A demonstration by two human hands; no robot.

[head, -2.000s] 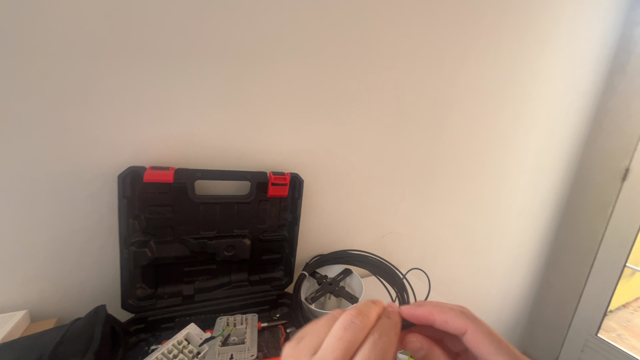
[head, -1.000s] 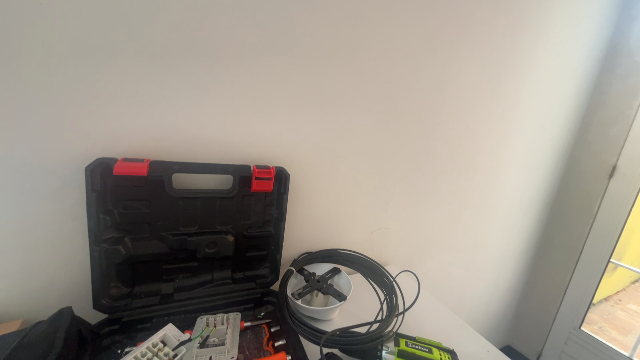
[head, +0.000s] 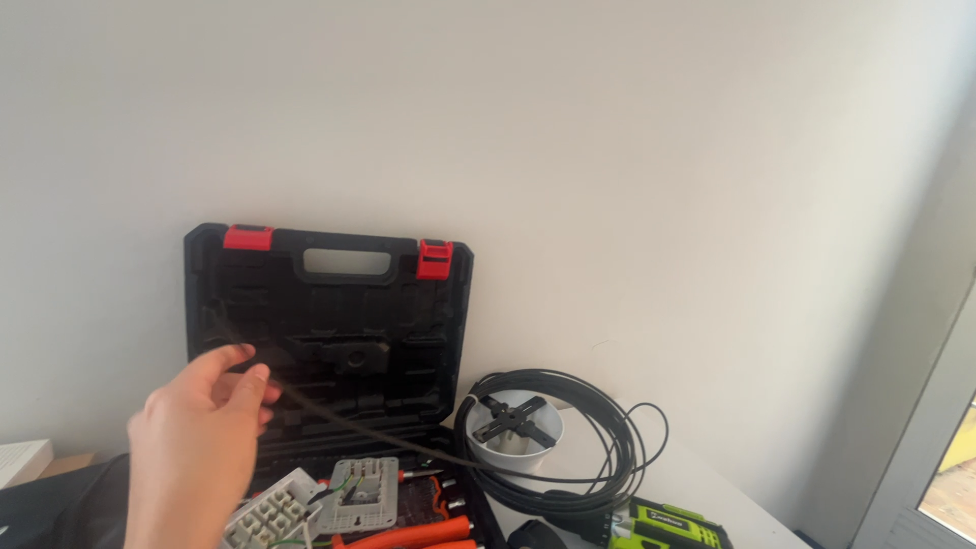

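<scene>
My left hand (head: pixel 202 427) is raised at the lower left, in front of the open lid of a black plastic tool case (head: pixel 328 313) with red latches. A thin black cable (head: pixel 358 429) runs from its thumb and fingers down to a coil of black cable (head: pixel 625 457). The coil lies around and against a white round housing with a black cross bracket (head: pixel 512 419). In the case are a white terminal block (head: pixel 271 515), a white wall plate with green-yellow wires (head: pixel 362 492) and orange-handled tools (head: pixel 415 532). My right hand is out of view.
A green and black power tool (head: pixel 671 524) lies at the white table's (head: pixel 724 488) front, right of the case. A black bag or cloth (head: pixel 84 496) and a white box (head: pixel 24 461) are at the left. A plain wall stands behind, with a glazed door frame (head: pixel 919 427) at far right.
Both hands were together in front of the coil two seconds ago, and neither showed one second ago. Now my left hand is in view at the left, with a cable drawn out from the coil.
</scene>
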